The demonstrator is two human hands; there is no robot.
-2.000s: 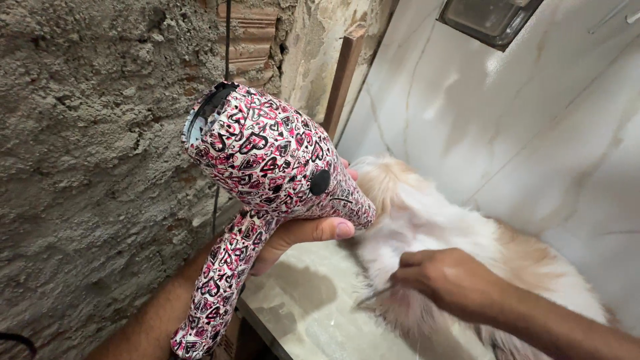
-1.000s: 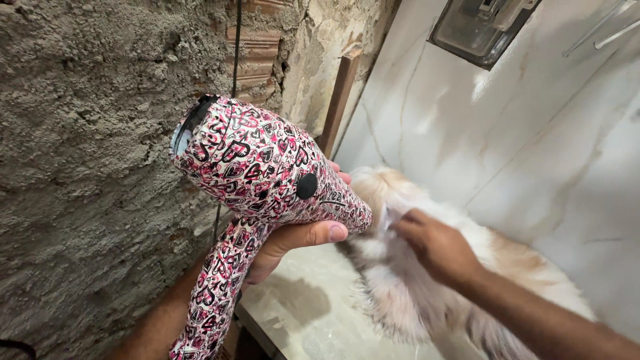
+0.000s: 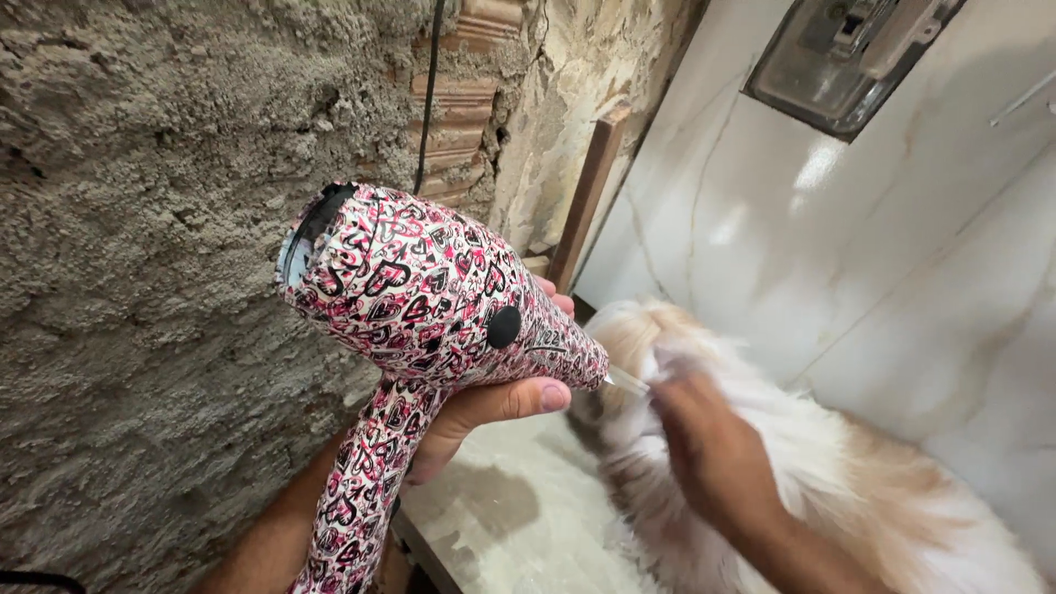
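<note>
A hair dryer [image 3: 445, 289] covered in a pink, black and white heart pattern fills the middle of the view, its nozzle pointing right. My left hand [image 3: 487, 412] grips it from beneath, the thumb along the near side and fingertips showing behind the barrel. A long-haired white and tan dog [image 3: 825, 462] is on the pale tabletop, close to the nozzle. My right hand [image 3: 709, 437], blurred, is at the fur of the dog's head and holds a thin pale tool [image 3: 629, 380], probably a comb or brush, mostly hidden by the fingers.
A rough cement wall [image 3: 165, 247] with exposed brick rises at the left, with a black cable [image 3: 431, 99] hanging down it. A wooden post [image 3: 587, 194] stands in the corner. Marbled panels [image 3: 825, 247] with a recessed box [image 3: 850, 62] back the pale tabletop [image 3: 528, 503].
My right hand has moved up from the dog's lower fur to its head. My left hand keeps hold of the hair dryer, its nozzle still toward the dog.
</note>
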